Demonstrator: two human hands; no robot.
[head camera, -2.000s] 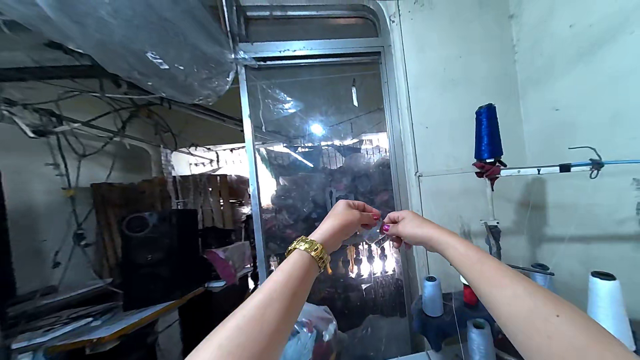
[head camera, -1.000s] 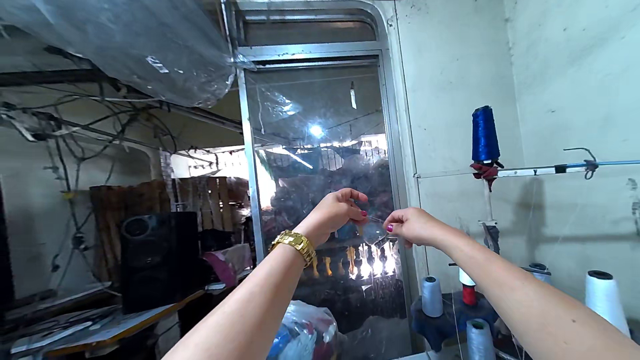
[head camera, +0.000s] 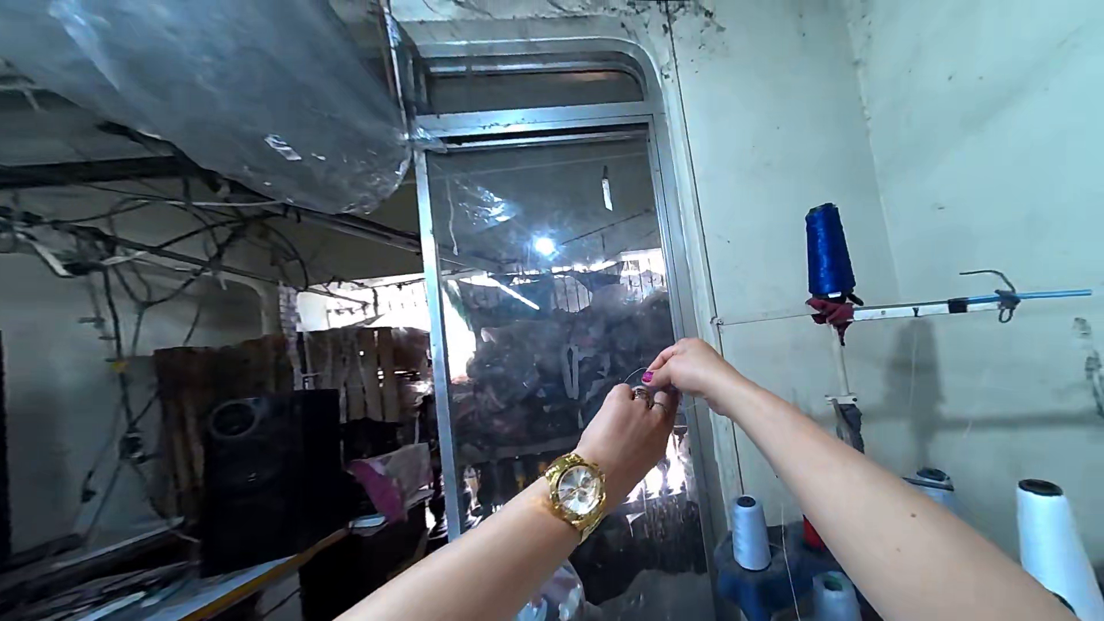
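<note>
Both my hands are raised in front of a metal-framed glass panel (head camera: 552, 216). My left hand (head camera: 628, 427), with rings and a gold wristwatch (head camera: 576, 490), has its back to the view and its fingertips hidden. Close above and to its right, my right hand (head camera: 690, 373) pinches with thumb and finger. A thin looped thread (head camera: 636, 374) shows at the right fingertips; whether the left fingers also hold it cannot be seen.
At right, a blue thread cone (head camera: 830, 252) tops a stand with a horizontal rod (head camera: 914, 309). Pale thread cones (head camera: 750, 533) sit below my right forearm. A black speaker (head camera: 272, 474) stands at left, and a large plastic bag (head camera: 224, 95) hangs above.
My hands, apart one second ago, have come together. The left has turned its back to the view and moved right and down relative to the glass panel.
</note>
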